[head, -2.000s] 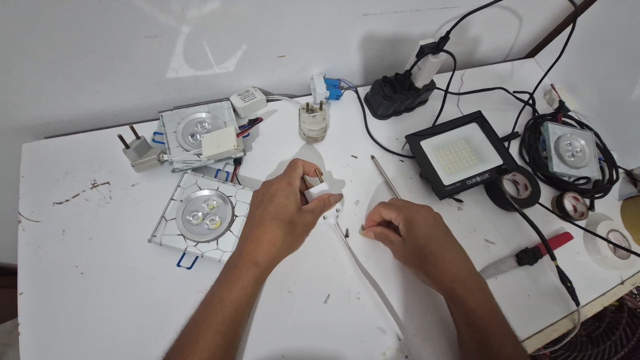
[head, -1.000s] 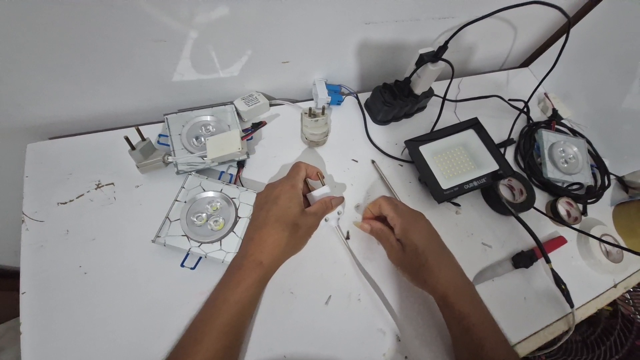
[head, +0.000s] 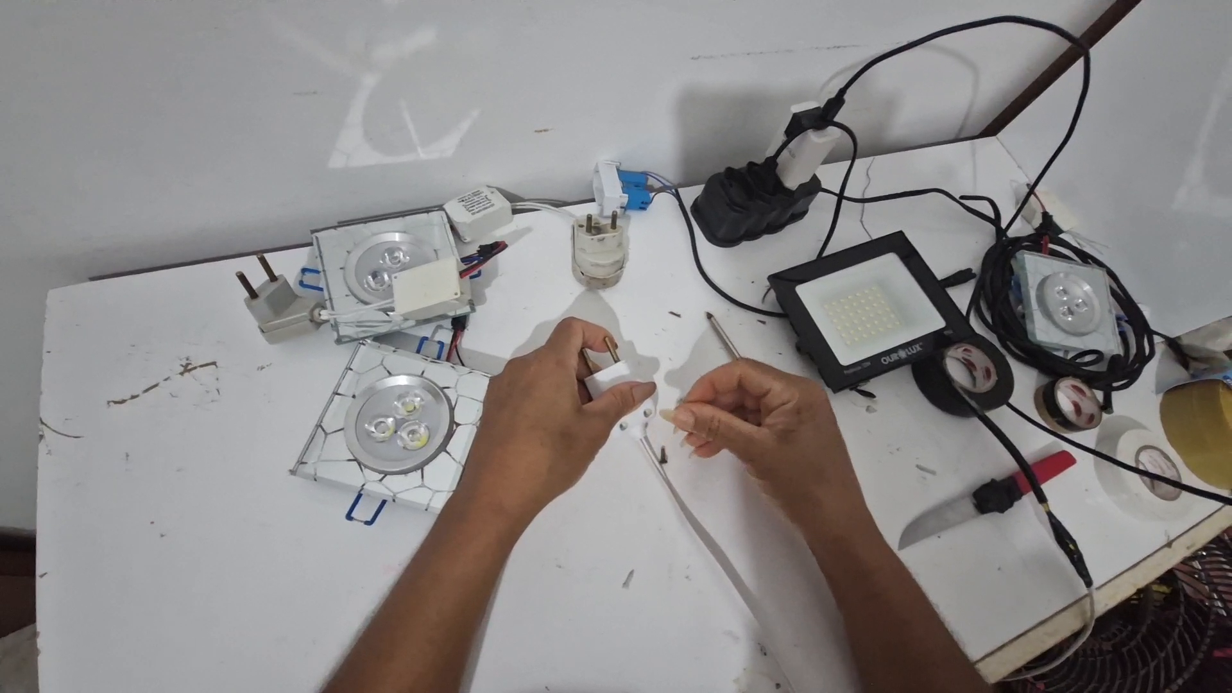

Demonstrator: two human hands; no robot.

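My left hand point(head: 553, 414) holds a white two-pin plug point(head: 609, 378) between thumb and fingers, its metal pins pointing up and away. Just below the plug, small pieces and the end of a white cable point(head: 698, 529) lie on the table. My right hand point(head: 760, 414) is to the right of them, thumb and index fingertip together; whether something tiny is pinched there I cannot tell. A thin metal shaft point(head: 722, 335), probably a screwdriver's, shows beyond the right hand, its rear part hidden by the hand. A small dark screw point(head: 662, 454) lies beside the cable.
At left are two square LED spotlights point(head: 399, 423) and a two-pin plug point(head: 276, 306). Behind stand a round plug point(head: 599, 250) and a black power adapter point(head: 756, 202). At right lie an LED floodlight point(head: 871, 310), tape rolls point(head: 962, 375), coiled black cable point(head: 996, 289) and a red-handled knife point(head: 987, 496).
The left hand keeps hold of the white plug. The right hand has shifted slightly, its fingertips now a little closer to the plug.
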